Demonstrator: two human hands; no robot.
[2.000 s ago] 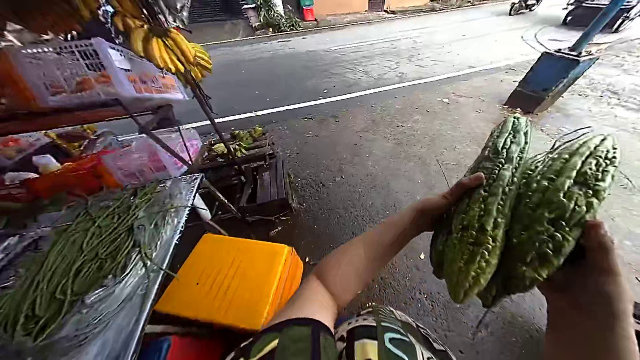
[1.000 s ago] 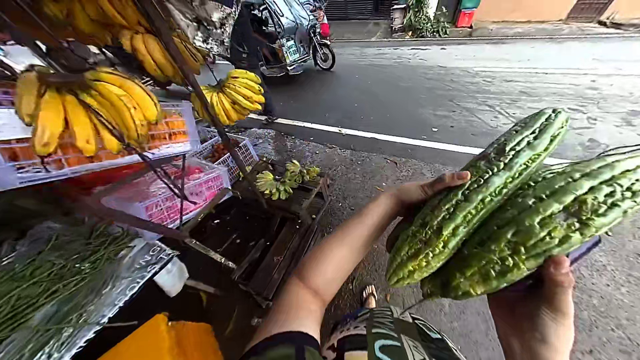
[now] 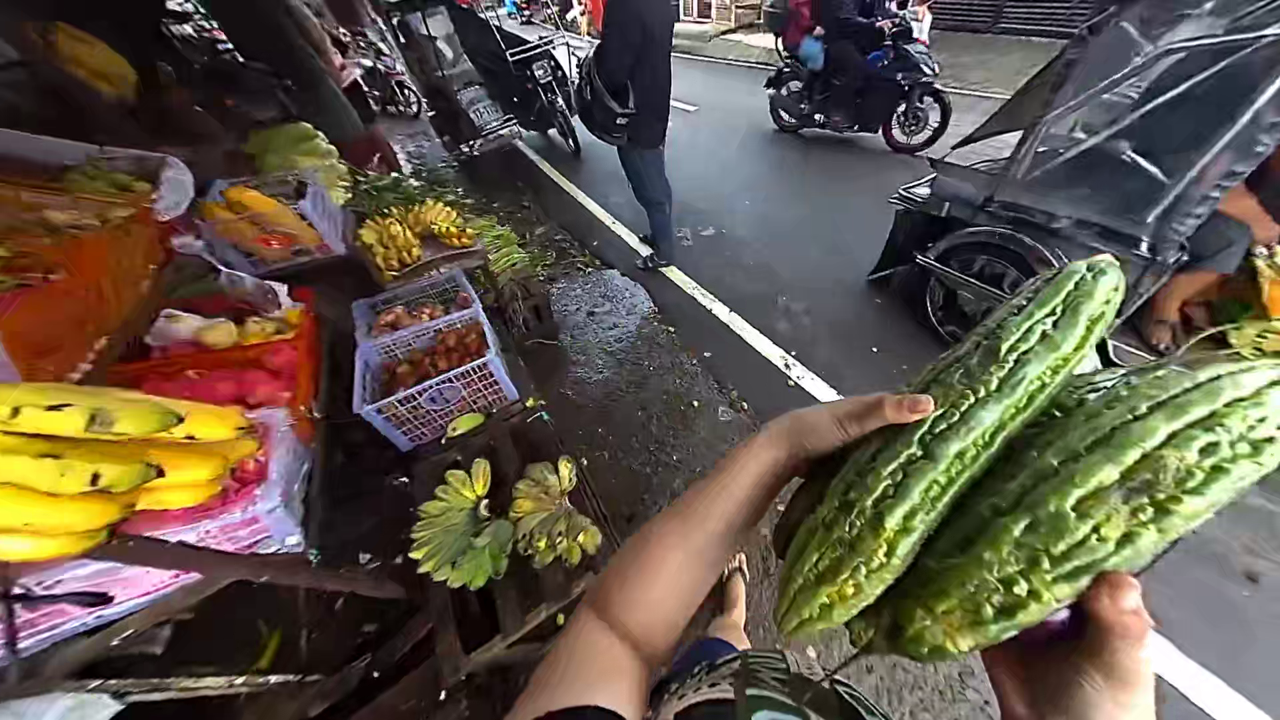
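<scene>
Two large, ridged green bitter melons, the slimmer one [image 3: 950, 450] and the thicker one [image 3: 1090, 500], lie side by side and tilted, held up between my hands. My left hand [image 3: 850, 430] grips the slimmer melon from its left side, thumb on top and the other fingers hidden beneath. Under the thicker melon is my right hand [image 3: 1085, 640], its thumb against the lower edge and most fingers out of sight. Something purple shows between that hand and the melon. Further melons behind these two cannot be told.
Left are yellow bananas [image 3: 110, 470], green banana bunches [image 3: 460, 525] on a wooden stand and a plastic crate [image 3: 440, 390] of brown produce. A person in dark clothes [image 3: 640, 90] stands at the road line. A covered sidecar [image 3: 1090, 190] is close at right; a motorcycle [image 3: 860, 90] is beyond.
The view has swung left along the road. Both hands still hold the bitter melons. The sidecar at right and the standing person by the road line now show; the yellow box is out of view.
</scene>
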